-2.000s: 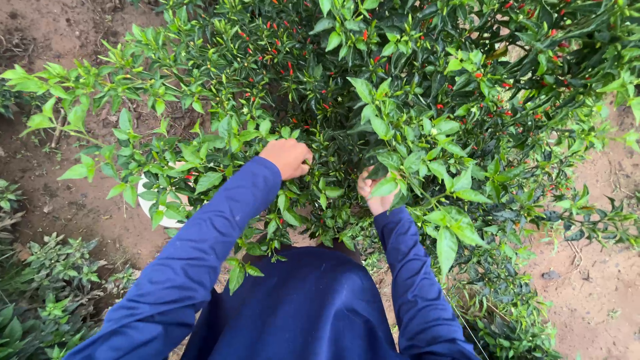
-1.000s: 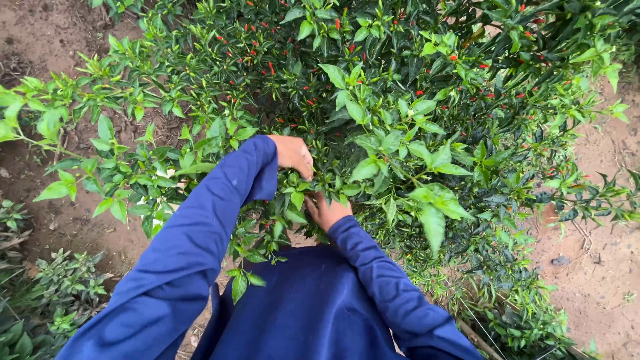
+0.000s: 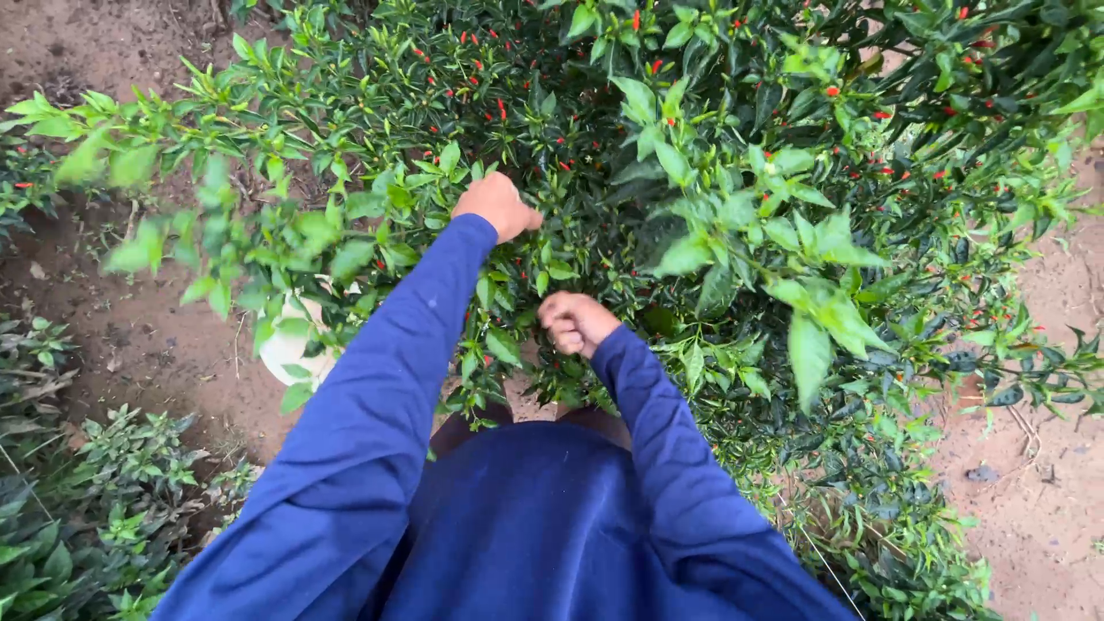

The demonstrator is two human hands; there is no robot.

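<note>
A dense chili pepper plant with small red peppers (image 3: pixel 501 109) and many green ones fills the middle and top of the view. My left hand (image 3: pixel 498 207) reaches into its upper leaves, fingers pointing right and partly hidden; whether it holds anything is unclear. Lower and to the right, my right hand (image 3: pixel 576 323) is curled with the fingers bent in, close to the leaves before my body. Whatever may lie inside its fingers is hidden. The two hands are apart.
A white container (image 3: pixel 293 349), partly covered by leaves, is on the ground at the left. Leafy branches (image 3: pixel 806 302) stick up at the right. Bare reddish soil (image 3: pixel 1026 500) borders the plant, and low weeds (image 3: pixel 129 474) grow at the lower left.
My hands were together at the stems a second ago and have now parted. My left hand has moved up and away; my right hand is to its lower right. Branches at the left are blurred by motion.
</note>
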